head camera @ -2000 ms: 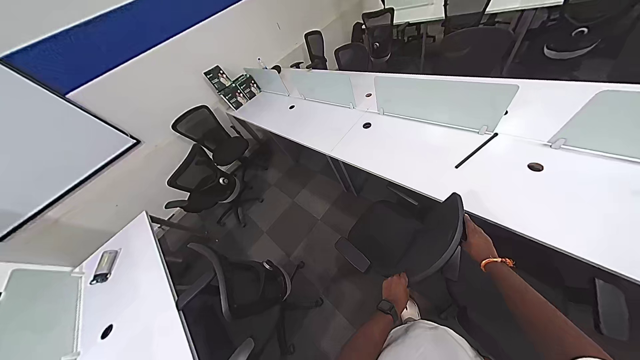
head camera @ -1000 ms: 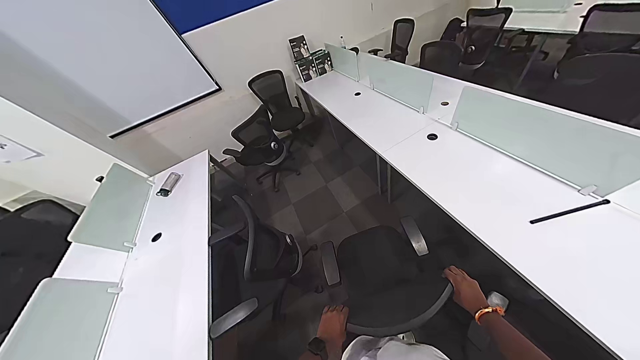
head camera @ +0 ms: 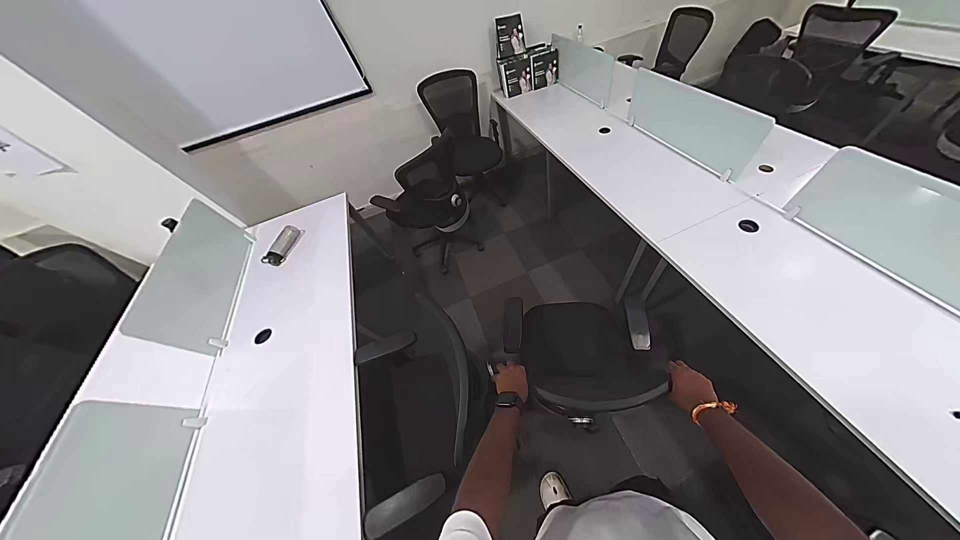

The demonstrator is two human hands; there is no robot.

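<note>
A black office chair (head camera: 574, 341) with armrests stands on the carpet in front of me, the top edge of its backrest nearest my body. My left hand (head camera: 512, 381), with a dark watch on the wrist, grips the left end of that edge. At the right end, my right hand (head camera: 690, 386) holds the backrest, an orange thread bracelet on its wrist. Another black chair with a curved back (head camera: 450, 367) is close beside my left hand, next to the left desk. The fingertips are partly hidden behind the backrest edge.
White desks run along the left (head camera: 300, 420) and right (head camera: 720, 277), with frosted dividers (head camera: 701, 124). A bottle (head camera: 282, 245) lies on the left desk. Two mesh chairs (head camera: 431, 191) (head camera: 465, 112) stand near the wall. Boxes or booklets (head camera: 529, 71) stand at the right desk's far end.
The view has swung left. The held chair has moved away from the right desk's edge into the aisle, with both hands still on its backrest.
</note>
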